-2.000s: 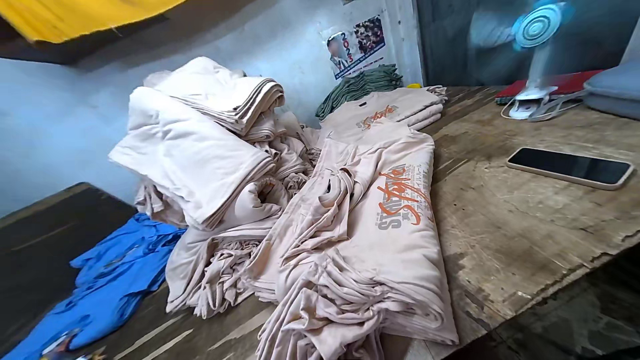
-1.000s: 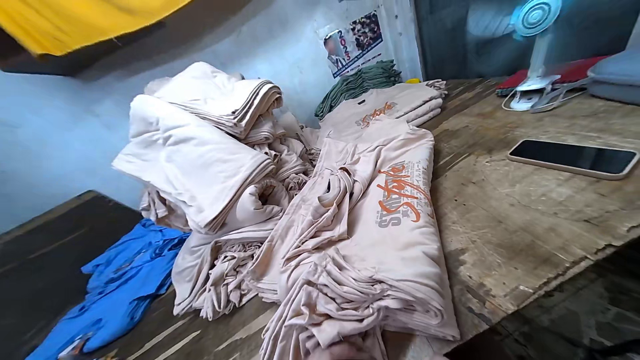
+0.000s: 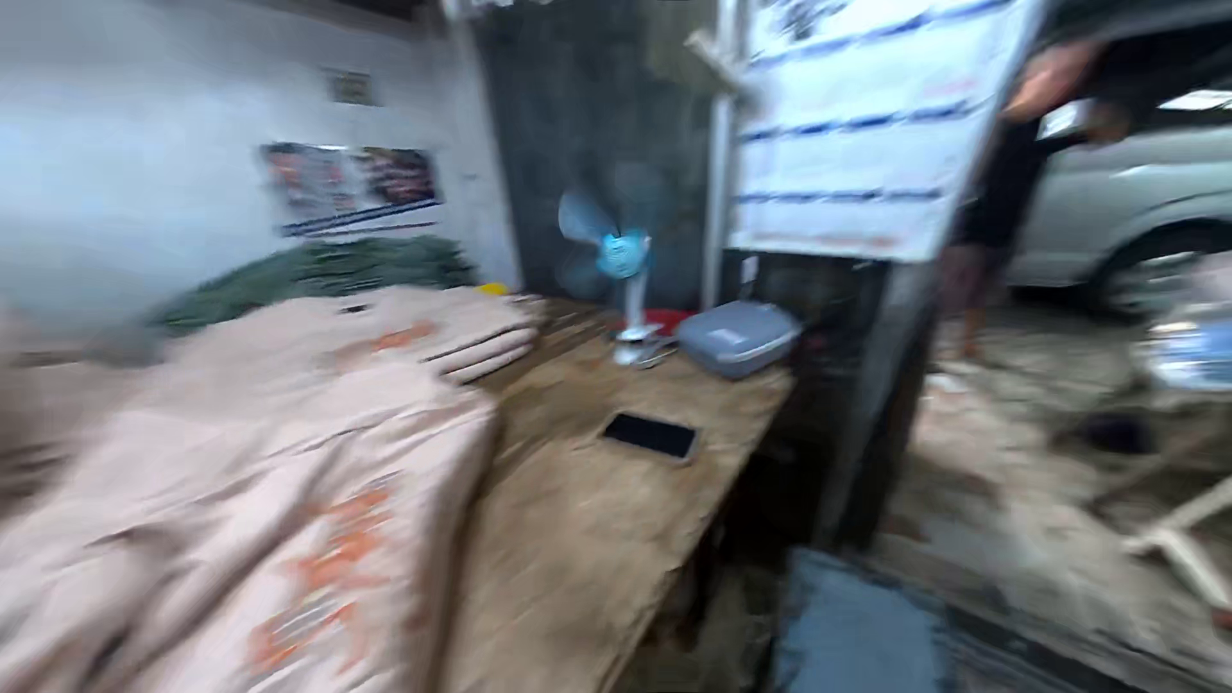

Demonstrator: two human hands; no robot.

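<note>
Neither of my hands shows in the head view, which is blurred. A stack of pale pink shirts [image 3: 385,462] with orange and grey print fills the left and lower left of the wooden table. Behind it lies another small pile of pale printed shirts [image 3: 462,332], folded in layers. Dark green folded cloth [image 3: 356,265] sits against the wall. To the right of the shirts, a smartphone [image 3: 651,436] with a dark screen rests flat on the table.
A small blue and white fan [image 3: 624,258] stands at the table's back, beside a grey case [image 3: 737,337]. The wooden table [image 3: 577,539] ends at a right edge. A post [image 3: 876,414] and hanging banner [image 3: 847,135] stand beyond; outside are a person [image 3: 1001,192] and a vehicle [image 3: 1116,202].
The view has swung strongly to the right, bringing in the banner, the person and the vehicle. The blue cloth seen at the left earlier is out of view.
</note>
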